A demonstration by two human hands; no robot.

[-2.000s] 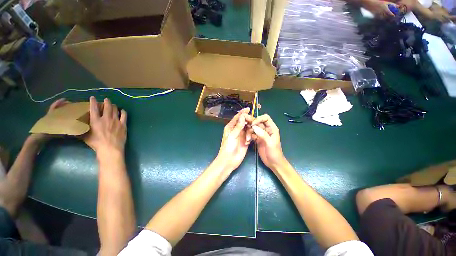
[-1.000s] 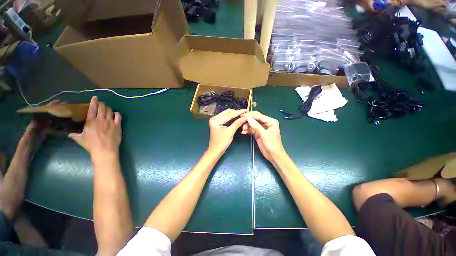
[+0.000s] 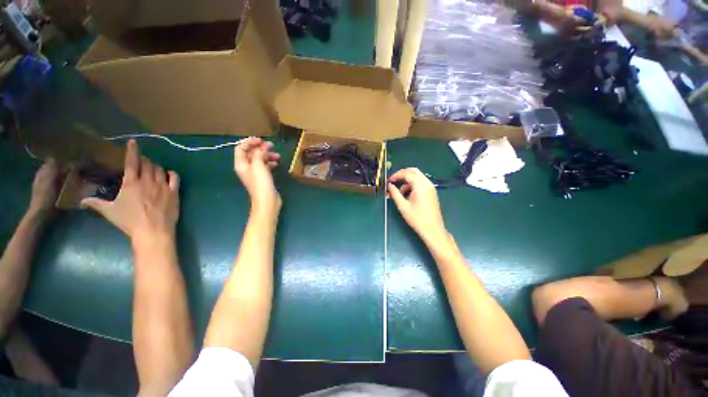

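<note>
A small brown tuck-top carton (image 3: 349, 186) stands open in front of me, its lid (image 3: 341, 105) folded back. Inside lie a coiled black cable bundle (image 3: 338, 153), a greyish bag and a dark block. My left hand (image 3: 258, 169) is left of the carton, above the table, fingers loosely curled and apart, with nothing visible in it. My right hand (image 3: 415, 203) is just right of the carton, fingertips close together; something small and dark shows at them, but I cannot tell if it is held. A black cable (image 3: 472, 159) lies on white paper (image 3: 497, 164) beyond it.
A large open brown box (image 3: 182, 89) stands behind left. Clear plastic bags (image 3: 473, 62) fill a shallow tray behind right, beside loose black cables (image 3: 586, 167). A neighbour's hands (image 3: 147, 194) work on another carton at left; another person's arm (image 3: 598, 298) is at right.
My hands, together at the carton's front right before, are now apart. My left hand has moved left, uncovering the carton's contents. The neighbour's carton now shows dark contents.
</note>
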